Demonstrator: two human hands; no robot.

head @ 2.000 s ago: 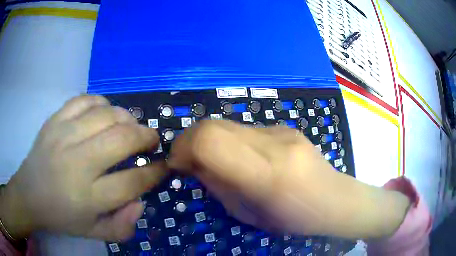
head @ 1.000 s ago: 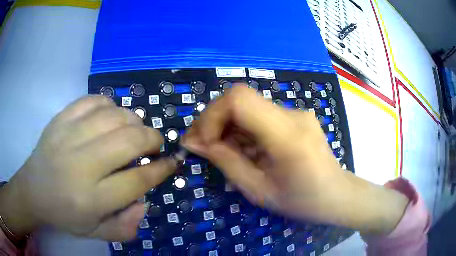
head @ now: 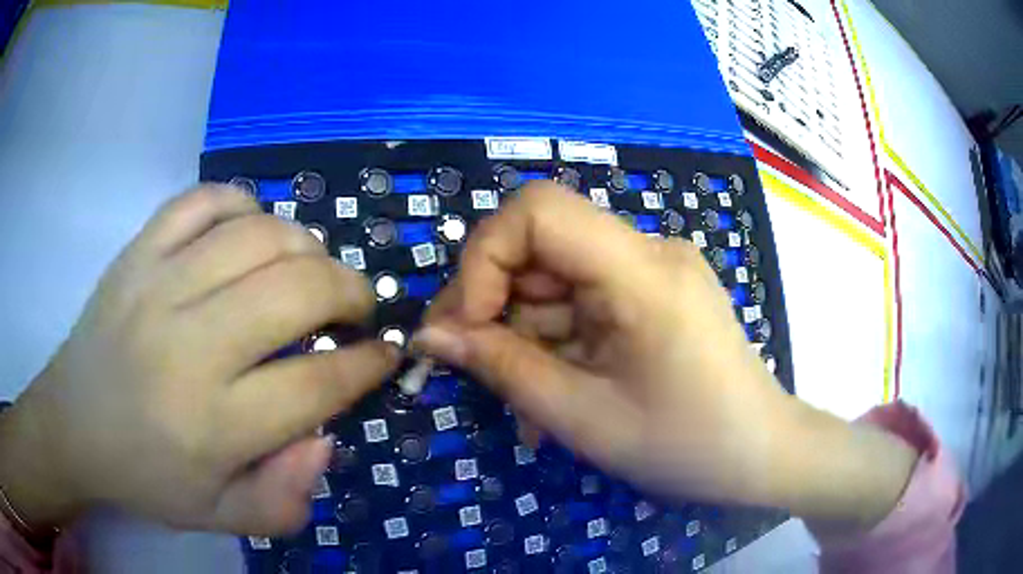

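Observation:
A black tray (head: 435,157) holds many rows of small round modules, mostly in pairs with blue strips between them and white QR labels beside them. My right hand (head: 583,325) pinches a cotton swab; its pale tip (head: 414,379) shows below the fingertips, over a module near the tray's middle-left. Most of the swab's stick is hidden by the fingers. My left hand (head: 213,359) lies over the tray's left side with fingers bent and a finger pointing beside the swab. Whether it holds anything is hidden.
A blue cover (head: 471,67) extends from the tray's far edge, above two white printed labels (head: 518,148). At the upper right is an off-white panel (head: 825,135) with rows of small parts and a dark piece (head: 776,64) on it. Red and yellow tape lines mark the table.
The tray and blue cover have shifted away from me, up the view. My right hand has opened its curl slightly, and the swab's tip now shows. My left hand has stayed nearly in place.

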